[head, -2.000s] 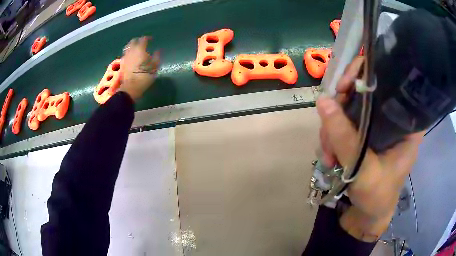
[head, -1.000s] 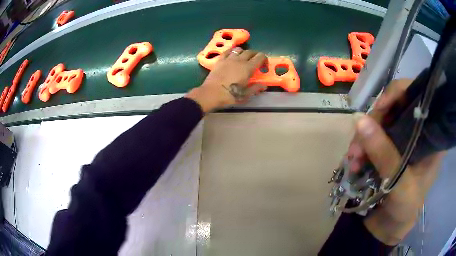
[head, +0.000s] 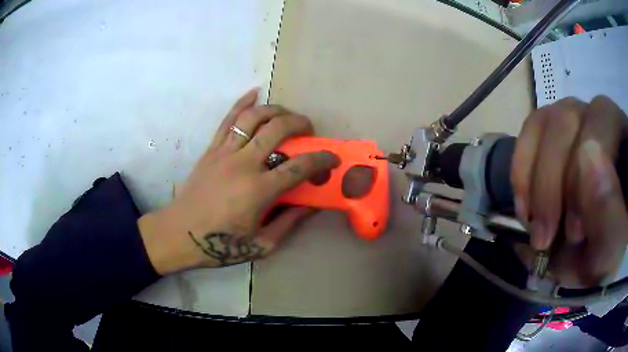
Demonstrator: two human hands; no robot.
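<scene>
An orange controller-shaped housing lies on the bench, across the beige-brown board near the seam. My left hand holds its left part, with fingers over the top face, and hides that end. My right hand is wrapped around the black body of the electric screwdriver, held level at the right. The silver screwdriver nose points left, its thin tip at the housing's upper right corner hole. Whether a screw is there cannot be told. Another dark hole shows at the lower right leg.
A dark screw feed hose runs from the head to the upper right. A pale air line loops below the driver. A white-grey box with vent dots stands at right. The white sheet covers the bench's left side.
My left hand has come from the conveyor to the bench and now holds a housing there. The screwdriver has turned level, its tip now at the housing. The view has tilted down, off most of the conveyor.
</scene>
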